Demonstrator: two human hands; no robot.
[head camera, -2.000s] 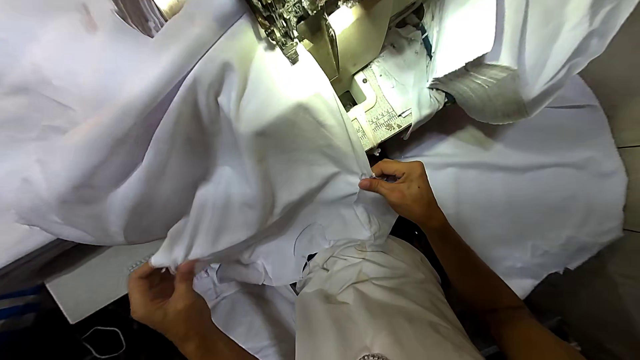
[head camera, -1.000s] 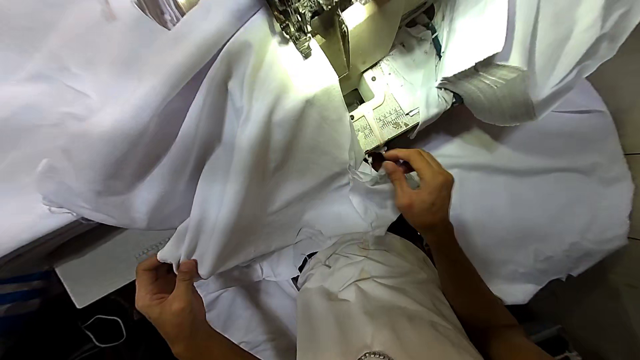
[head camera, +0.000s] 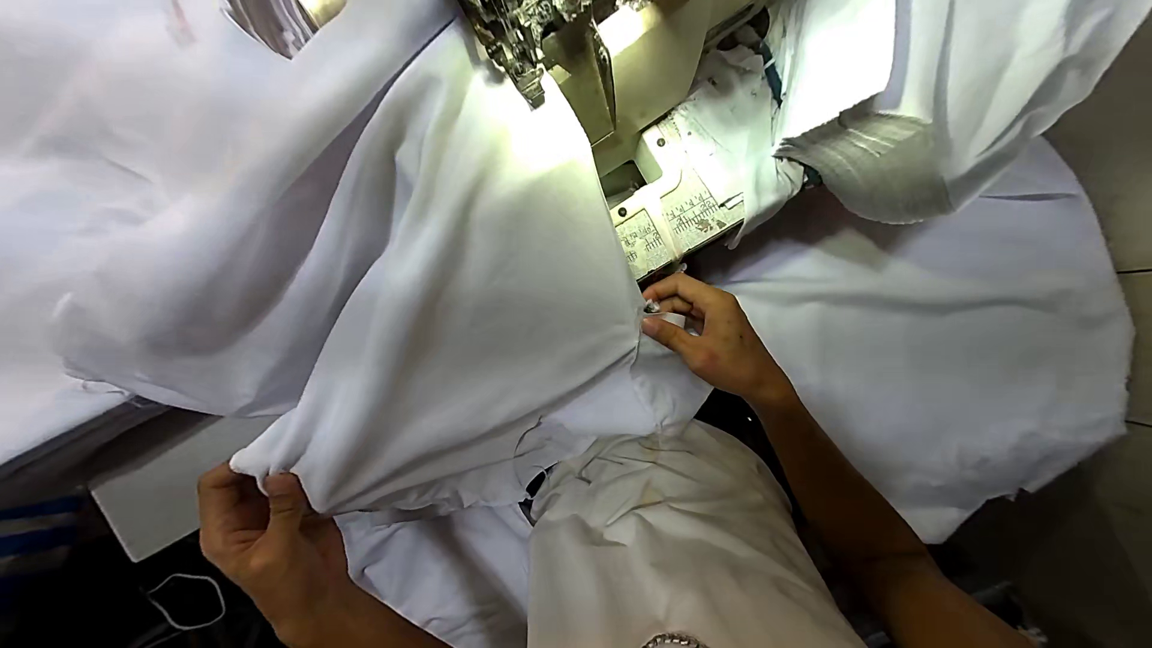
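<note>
A large white fabric piece (head camera: 468, 297) hangs from beneath the presser foot of an industrial sewing machine (head camera: 535, 90) toward my lap. Its lower left corner is pinched between the thumb and fingers of my left hand (head camera: 270, 540). At the cloth's right edge, just below the machine's marked metal plate (head camera: 688, 211), my right hand (head camera: 715, 337) has thumb and fingertips closed on the edge, with a small shiny item at the fingertips that I cannot make out. The cloth between my hands is fairly taut, with soft folds.
A thick stack of white fabric (head camera: 882, 166) lies right of the machine. More white cloth (head camera: 936, 351) spreads below it, above a tiled floor. Bunched white cloth (head camera: 162, 225) covers the left side, over a pale panel (head camera: 148, 486). A thin white loop (head camera: 189, 598) lies at the lower left.
My right hand moved up toward the machine plate, where a small dark item showed at its fingers, then down a little to the cloth's edge. My left hand kept its pinch.
</note>
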